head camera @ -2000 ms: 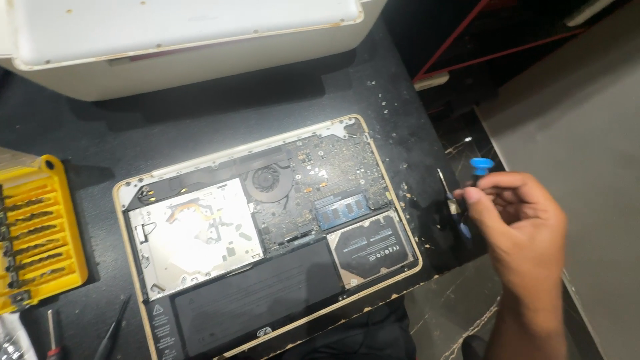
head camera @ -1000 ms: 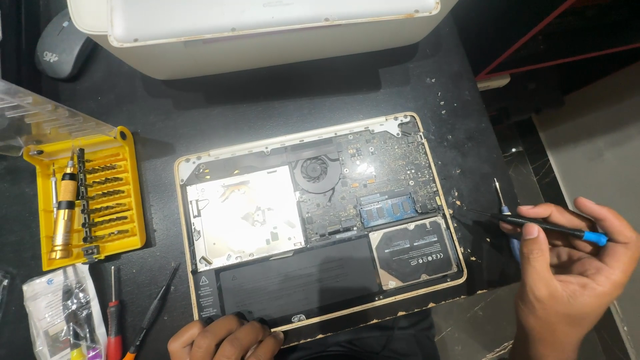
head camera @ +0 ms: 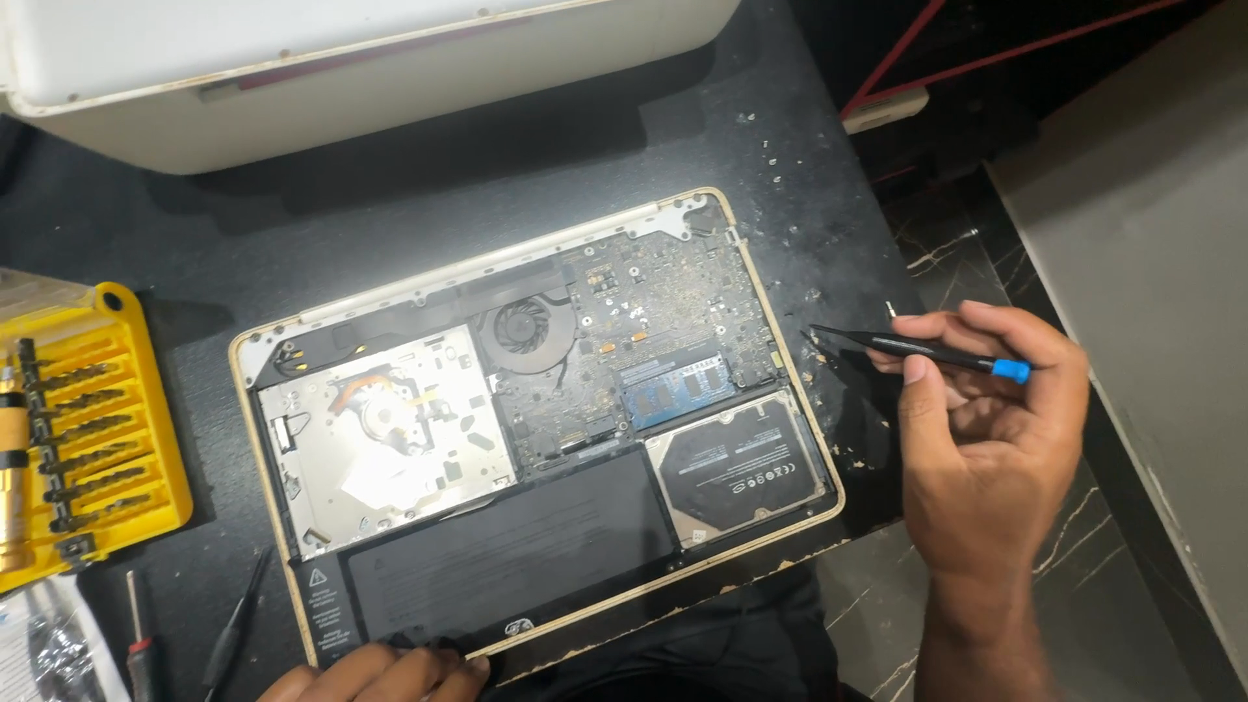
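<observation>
An opened laptop (head camera: 546, 390) lies on the black table, its fan (head camera: 525, 327), circuit board (head camera: 673, 292), blue memory module (head camera: 678, 390), hard drive (head camera: 741, 468), optical drive (head camera: 390, 439) and black battery (head camera: 517, 556) exposed. To its right, my right hand (head camera: 985, 439) holds a black precision screwdriver (head camera: 916, 349) with a blue cap, its tip pointing left toward the laptop's edge without touching the board. A second thin metal tip (head camera: 890, 309) sticks up behind the fingers; the rest of it is hidden. My left hand (head camera: 390, 675) rests at the laptop's front edge, fingers bent, partly out of view.
At left stands a yellow bit case (head camera: 166, 458) with a gold-handled screwdriver (head camera: 14, 468). Below it are a plastic bag (head camera: 63, 643), a red-and-black screwdriver (head camera: 141, 653) and a dark pointed tool (head camera: 234, 624). A white container (head camera: 390, 107) stands behind the laptop. Small screws (head camera: 770, 161) lie at the table's right.
My left hand, not seen two seconds ago, has come to the laptop's front edge. The screwdriver in my right hand has turned so that its tip shows, pointing left. The view has shifted.
</observation>
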